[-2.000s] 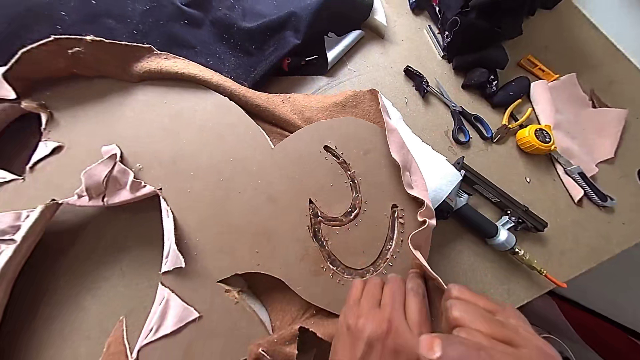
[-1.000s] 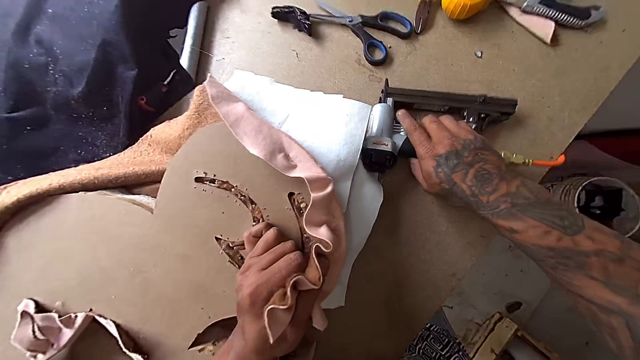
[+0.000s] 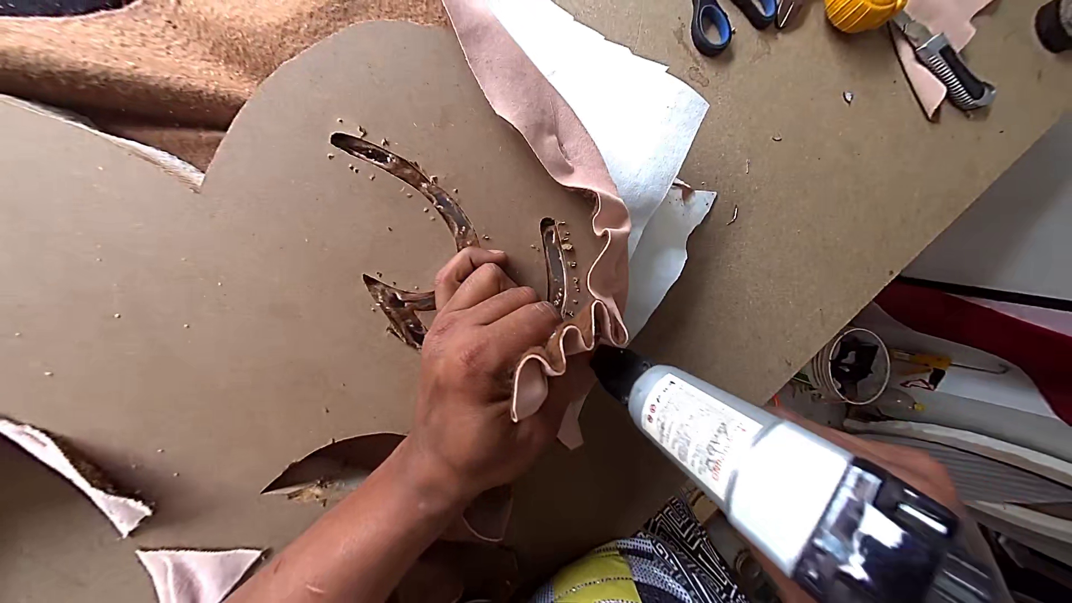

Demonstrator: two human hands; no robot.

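Note:
A flat brown board [image 3: 276,243] with curved slots and a scalloped edge lies across the table. Over its right edge my left hand [image 3: 486,360] holds gathered pink leather-like material [image 3: 578,159], with the fingers curled beside the slots. My right hand [image 3: 904,469], partly hidden behind the tool, grips a pneumatic stapler [image 3: 754,461]. Its black nose meets or nearly meets the pleated edge of the pink material, just right of my left hand. White sheet material [image 3: 636,126] lies under the pink strip. Small staple-like bits dot the board around the slots.
Scissors with blue-lined handles [image 3: 712,29], a yellow tape measure [image 3: 863,12] and a utility knife [image 3: 955,71] lie at the top right. The table edge [image 3: 904,268] runs diagonally at right, with a round container [image 3: 850,366] beyond it. Patterned cloth [image 3: 636,569] shows at the bottom.
One second ago my right hand was on the stapler lying on the table; now the stapler is at the pink edge. My left hand stays on the gathered material. The view has moved closer.

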